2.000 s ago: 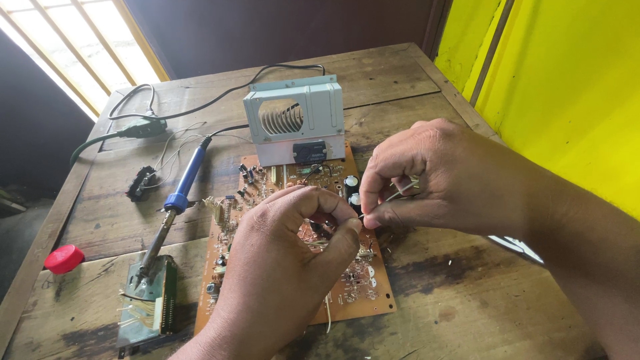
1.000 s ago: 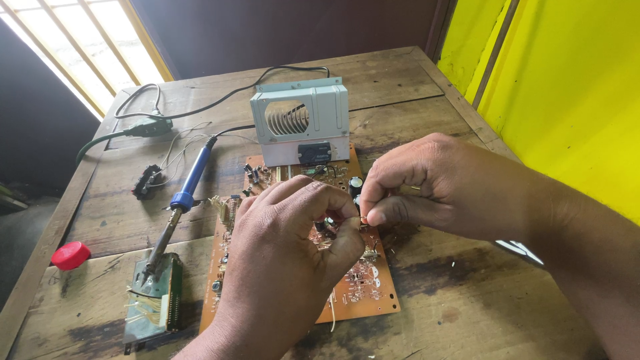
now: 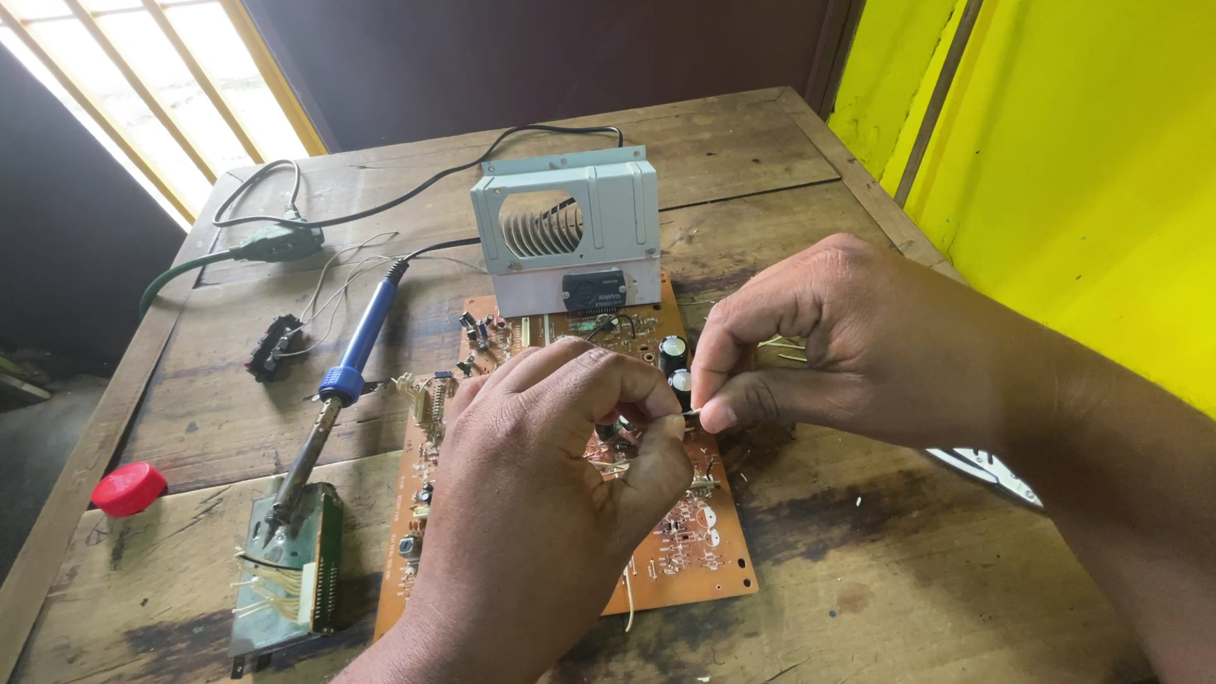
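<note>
An orange circuit board (image 3: 703,551) with many small parts lies on the wooden table. Over its middle, my left hand (image 3: 570,465) pinches one end of a thin wire (image 3: 692,414) between thumb and forefinger. My right hand (image 3: 807,361), at the board's right edge, pinches the wire close beside those fingertips. What kind of wire it is cannot be made out well. Two black capacitors with pale tops (image 3: 673,353) stand just behind the fingertips. At the board's far end rises a pale metal heatsink bracket (image 3: 622,214) with a black chip (image 3: 595,290). My left hand covers much of the board.
A blue-handled soldering iron (image 3: 363,332) rests its tip on a small metal-backed board (image 3: 261,608) at left. Near it are a red cap (image 3: 129,488) and a black component with wires (image 3: 274,348). A green plug connector (image 3: 280,242) and black cord lie farther back. Wire scraps are scattered at right.
Both hands stay close together over the board, with only slight finger movement. The pale wire seen inside my right hand two seconds ago no longer shows there.
</note>
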